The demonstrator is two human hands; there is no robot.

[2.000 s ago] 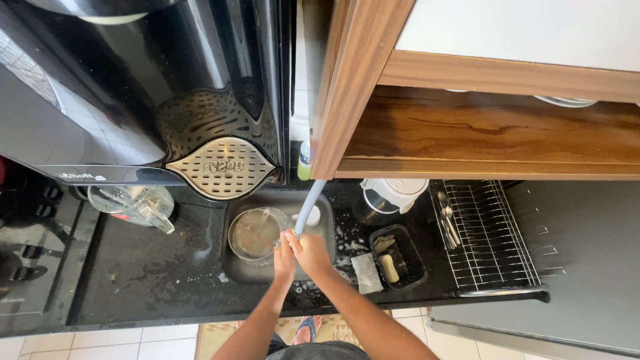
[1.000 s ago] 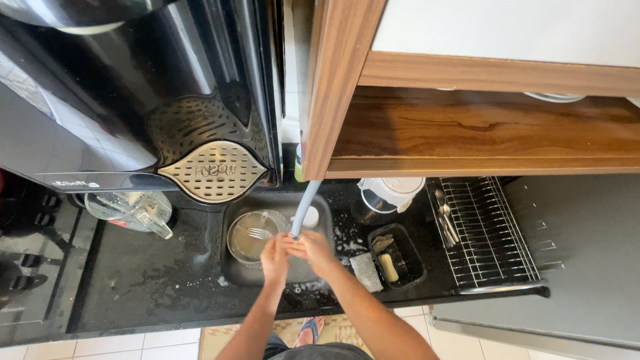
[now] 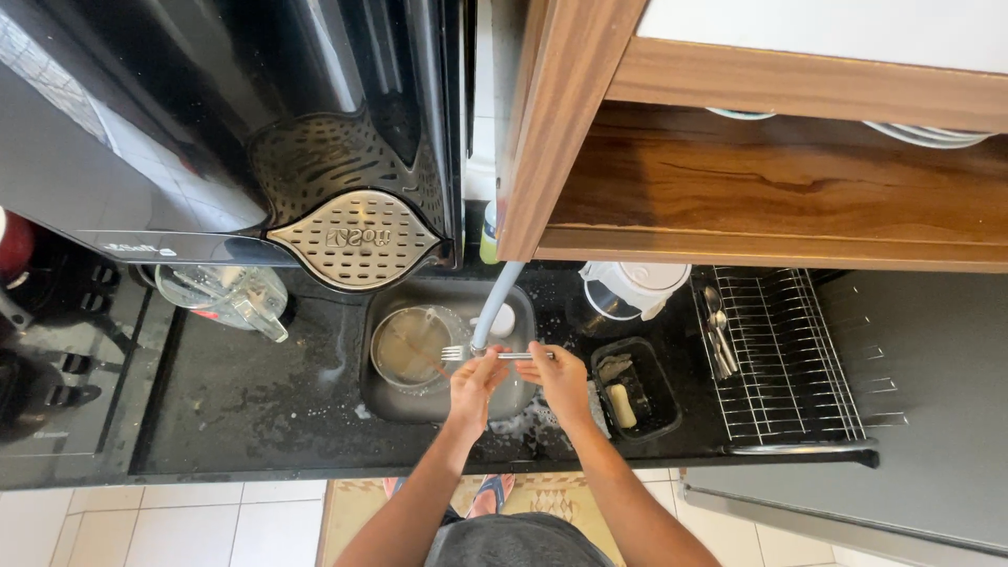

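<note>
Both hands hold one metal fork [image 3: 516, 356] level over the sink, its tines pointing left. My left hand [image 3: 475, 386] pinches it near the tines, beside the end of a grey faucet hose [image 3: 498, 303]. The handle end is between the fingers of my right hand [image 3: 557, 382]. Below, in the stainless steel sink [image 3: 504, 402], a round bowl [image 3: 413, 346] of cloudy water stands at the left, with a long thin thing in it that I cannot make out. A white round item [image 3: 498, 320] sits behind the hose, partly hidden by it.
Right of the sink are a black tub [image 3: 669, 413] with a soap bar [image 3: 622, 405], a white-lidded container [image 3: 650, 276], and a wire dish rack [image 3: 787, 362] with spoons [image 3: 715, 319]. A glass jug [image 3: 228, 295] stands left. A black water dispenser [image 3: 354, 236] and wooden cabinet [image 3: 709, 244] overhang the counter.
The fork, seen over the bowl one second ago, is now held farther right, level between both hands. My right hand has moved a little away from my left.
</note>
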